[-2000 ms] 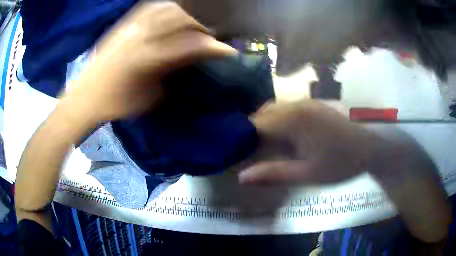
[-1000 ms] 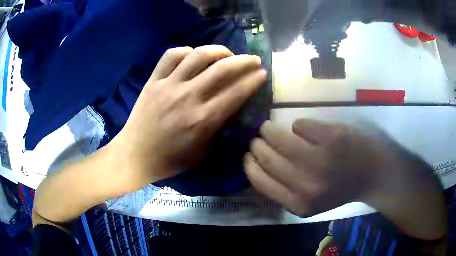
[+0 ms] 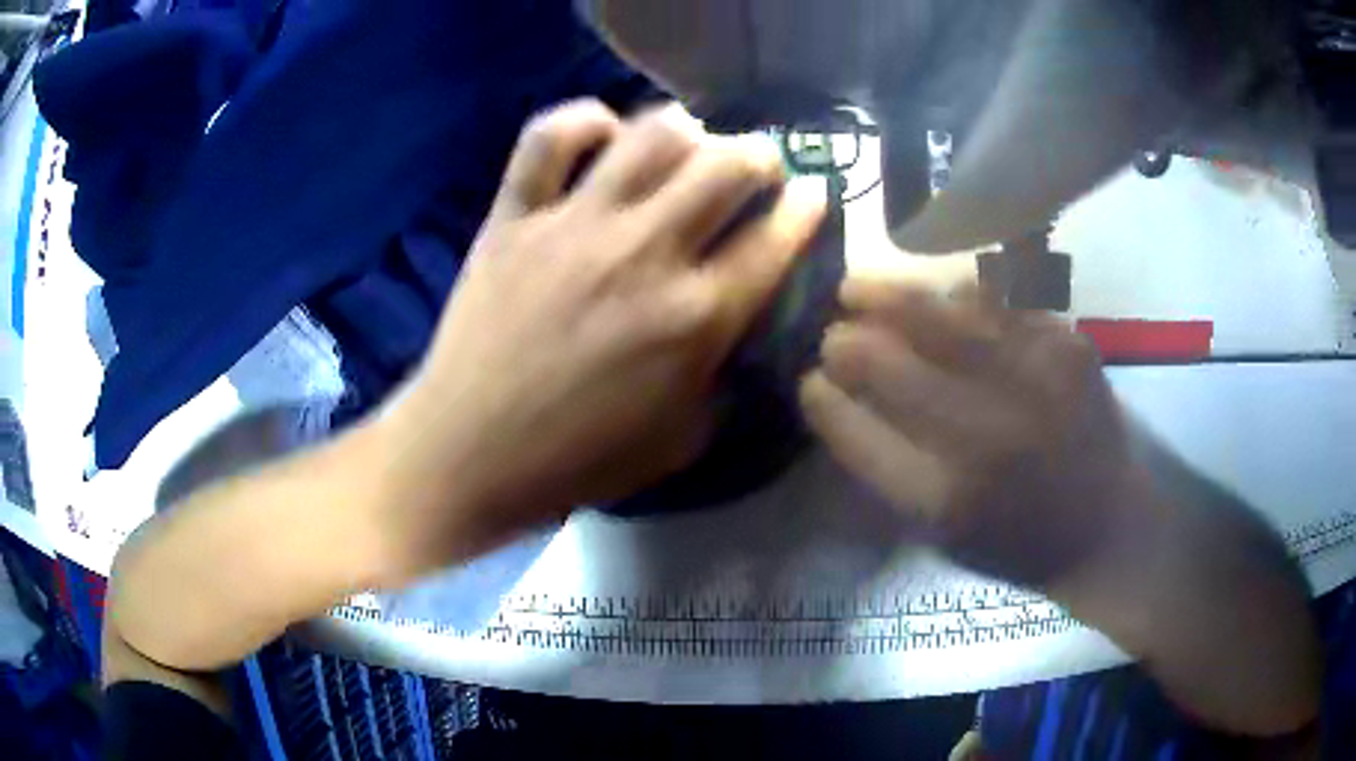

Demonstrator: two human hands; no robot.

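The navy garment piece [image 3: 283,193] spreads over the table's left side and runs under my left hand [image 3: 595,312], which presses on it with bent fingertips near the needle area [image 3: 815,146]. My right hand [image 3: 967,402] is blurred; its fingers are at the right edge of the dark cloth and seem to pinch it. Pale grey-blue fabric [image 3: 290,364] shows beneath the navy at the left. The sewing machine head [image 3: 1011,104] overhangs from the top. The needle itself cannot be made out.
The white table [image 3: 714,654] has a ruler printed along its curved front edge. A red tape mark [image 3: 1145,341] lies at the seam on the right. A dark block [image 3: 1026,277] stands left of it. Blue crates [image 3: 350,706] show below the table.
Since one second ago, my right hand has moved up and right along the cloth edge. My left hand has shifted slightly up. The dark cloth's front edge lies farther from the ruler.
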